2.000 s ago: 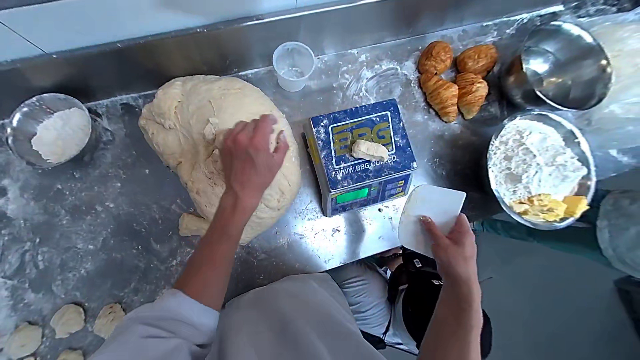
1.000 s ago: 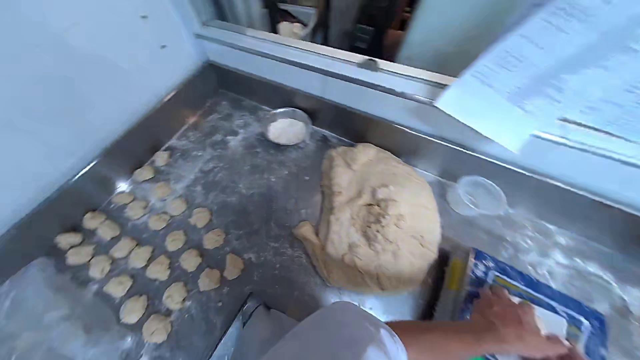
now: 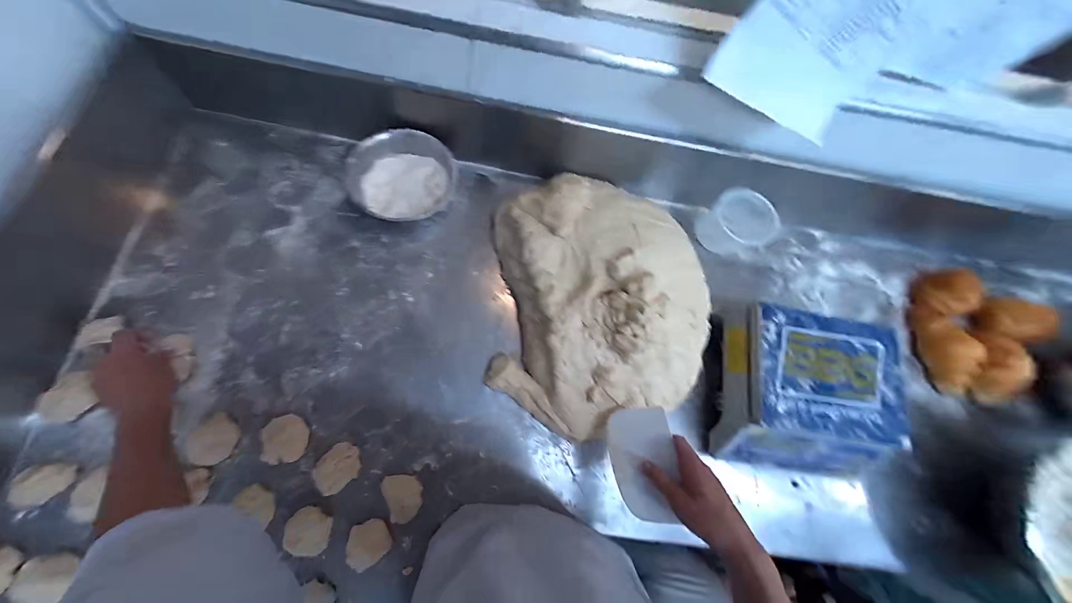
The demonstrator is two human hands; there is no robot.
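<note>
At the far left, my left hand [image 3: 136,373] is down among flattened dough pieces [image 3: 285,438] on the steel worktop; its fingers are blurred, and whether they hold a piece cannot be told. My right hand [image 3: 695,494] grips a white plastic dough scraper [image 3: 643,465], whose upper end is at the lower edge of a large mass of dough [image 3: 611,310]. The dough has a torn, rough patch and a tail sticking out at its lower left. Right of it stands a blue digital scale [image 3: 829,373] with nothing on its top.
A bowl of flour [image 3: 404,176] stands at the back, left of the dough. Behind the scale is a clear plastic cup [image 3: 744,218]. Croissants [image 3: 976,335] lie at the right, near a blurred bowl at the edge. Papers [image 3: 837,59] hang at the upper right.
My left hand has gone from the large dough to the small pieces at the far left. The dough piece seen earlier on the scale is off it. The view has swung left.
</note>
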